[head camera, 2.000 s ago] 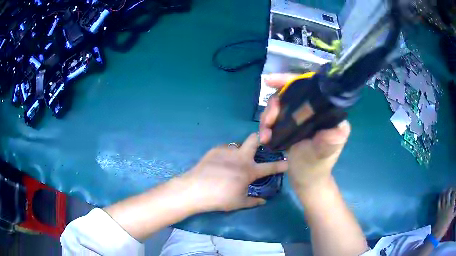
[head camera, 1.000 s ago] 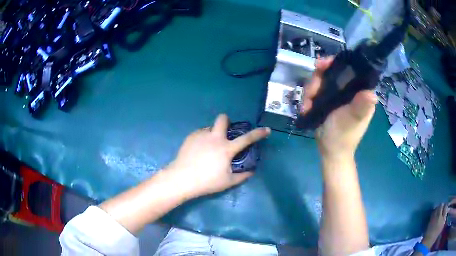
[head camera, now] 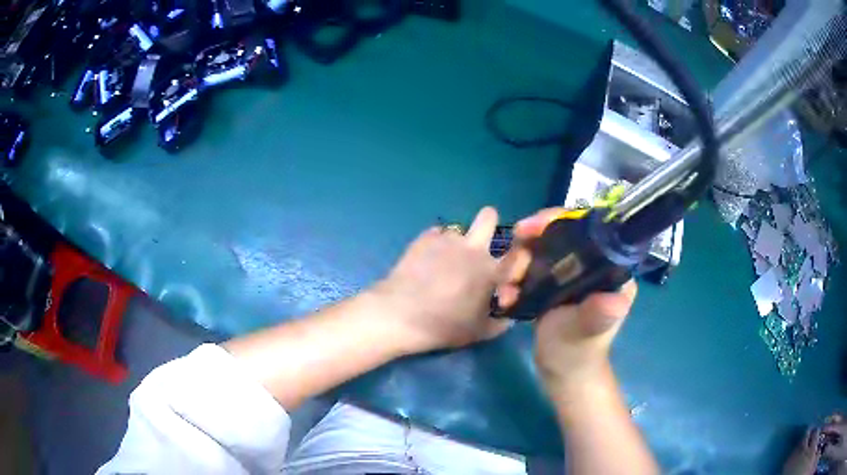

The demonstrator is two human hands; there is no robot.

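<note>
My left hand (head camera: 446, 289) lies over a black speaker unit (head camera: 502, 241) on the green mat and holds it down; most of the unit is hidden under my fingers and behind the tool. My right hand (head camera: 580, 325) grips a thick black electric screwdriver (head camera: 566, 264) with a yellow band. The screwdriver is tilted over the unit's right side, close to my left fingers. Its bit is hidden, so I cannot tell whether it touches a screw.
The silver-white screw feeder (head camera: 638, 139) stands behind the screwdriver, with a black cable loop (head camera: 529, 121) beside it. A unit pile (head camera: 176, 70) is at far left, circuit boards (head camera: 789, 255) at right. A red stool (head camera: 88, 311) is at lower left. Another person's hand (head camera: 817, 450) shows at lower right.
My right hand has brought the screwdriver from over the screw feeder back down to the unit beside my left hand. The view has shifted, so the bench things sit further right.
</note>
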